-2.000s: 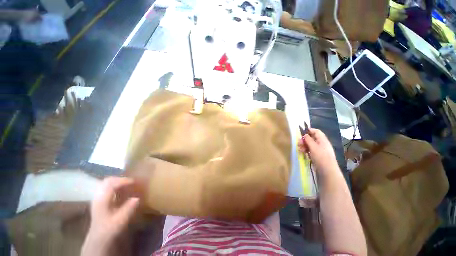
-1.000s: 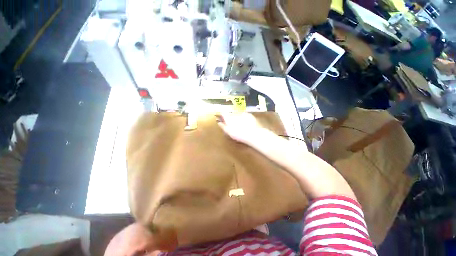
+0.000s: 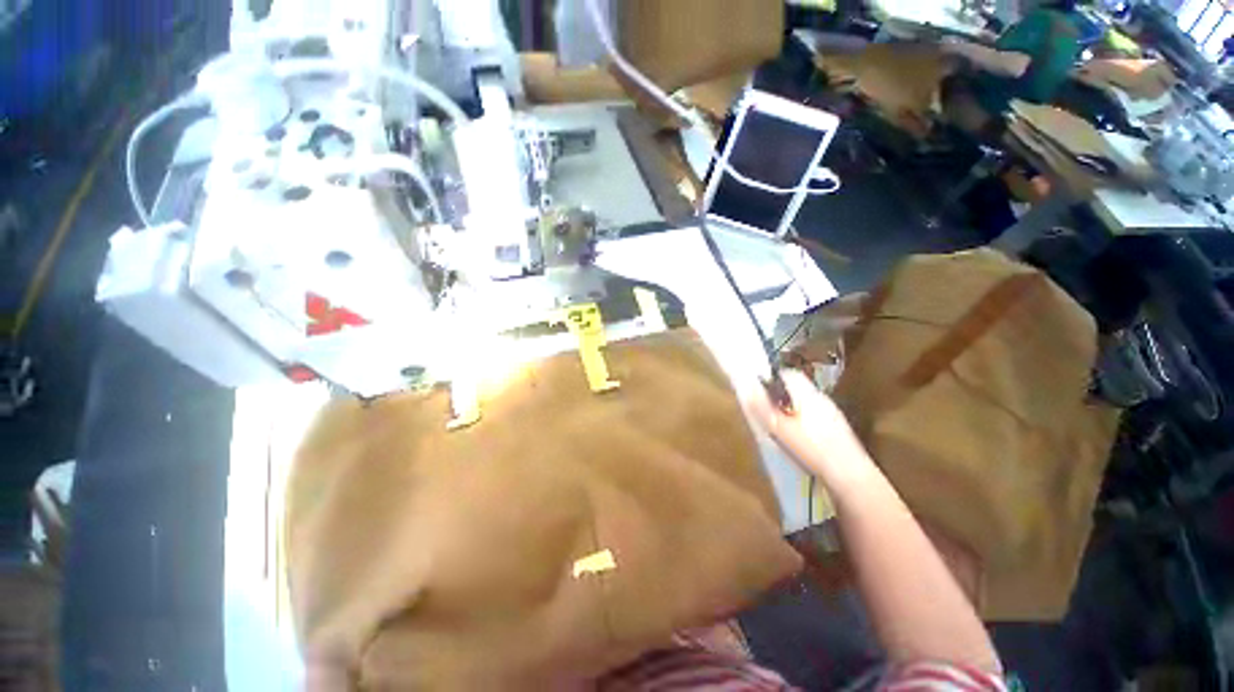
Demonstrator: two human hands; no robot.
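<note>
The brown tote bag body (image 3: 528, 500) lies across the white-covered table, its far edge under the yellow bracket (image 3: 593, 352) and a paler bracket (image 3: 464, 403) at the white sewing machine head (image 3: 325, 257). A small yellow piece (image 3: 593, 562) lies on the bag near its seam. My right hand (image 3: 808, 426) is right of the bag, its fingers closed around a small dark tool (image 3: 778, 392), perhaps snips, largely hidden by the fingers. Only a blurred bit of my left hand (image 3: 329, 671) shows at the bottom left edge; its grip is hidden.
More brown bags (image 3: 988, 406) with a reddish strip are heaped at the right. A white-framed dark screen (image 3: 771, 162) with a white cable stands behind the table's right side. A black cord (image 3: 735, 284) runs down beside my right hand. A person in green (image 3: 1035, 61) is at the far right.
My right hand has moved from the bag's far edge by the brackets to the table at the right, onto the dark tool. The view has shifted, with the machine now further left.
</note>
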